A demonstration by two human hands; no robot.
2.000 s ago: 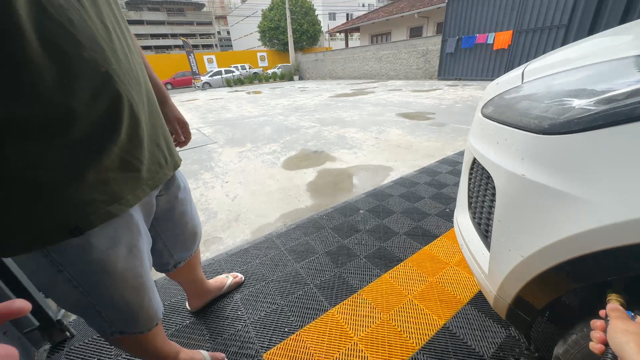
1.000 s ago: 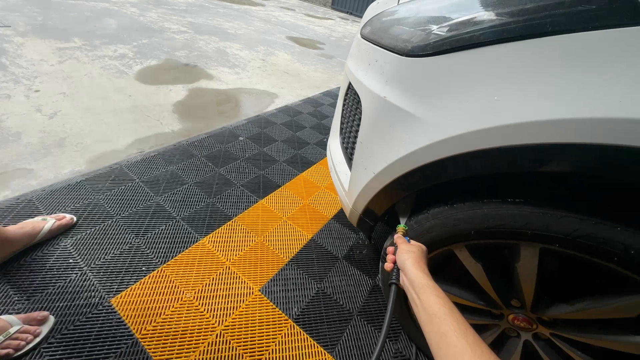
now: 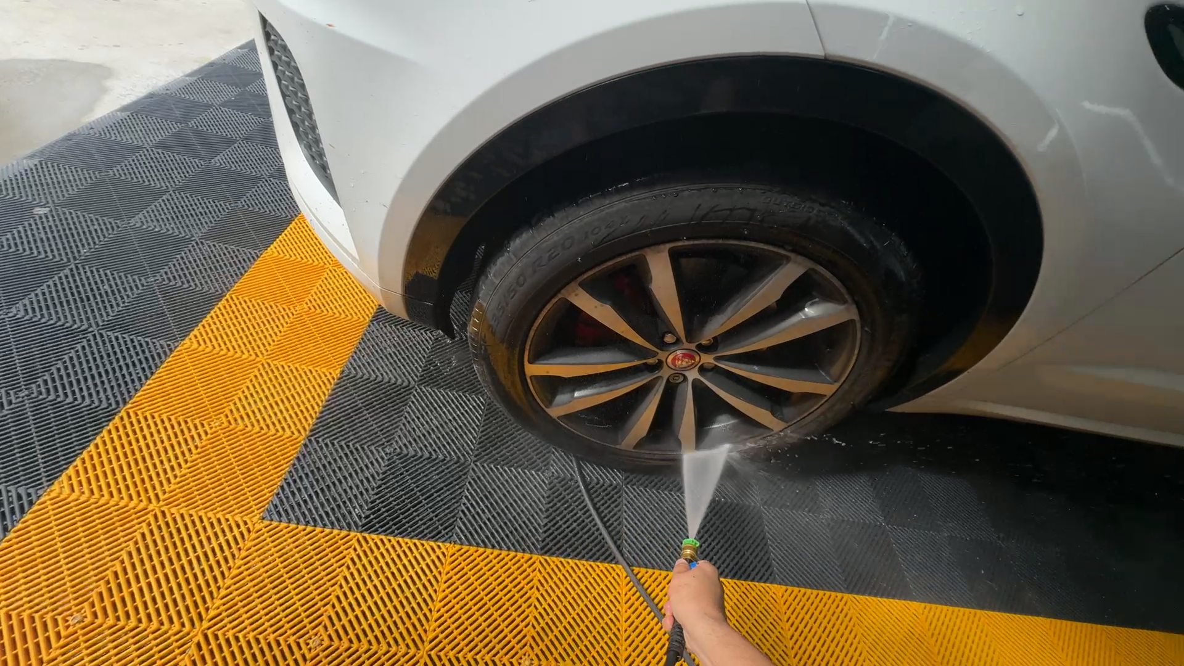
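My right hand point(image 3: 696, 597), low in the head view, grips a short pressure-washer spray gun whose brass and green nozzle point(image 3: 690, 549) points away from me. A fan of water point(image 3: 705, 486) leaves the nozzle and strikes the bottom of the front wheel. The dark tire point(image 3: 564, 245) is wet, and its alloy rim point(image 3: 683, 360) has dark and light spokes around a red center cap. A thin black hose point(image 3: 610, 536) runs over the floor past my hand toward the tire. My left hand is out of view.
The white car's front fender point(image 3: 518, 55) and bumper point(image 3: 324, 213) arch over the wheel. Black interlocking floor tiles point(image 3: 120, 240) lie under the car, with a band of yellow tiles point(image 3: 305, 592) along the front and left. Pale wet concrete point(image 3: 157, 32) shows at the upper left.
The view has swung right and down to the wheel. My right hand with the spray gun has moved from the wheel arch's front edge to below the wheel. The other person is out of view.
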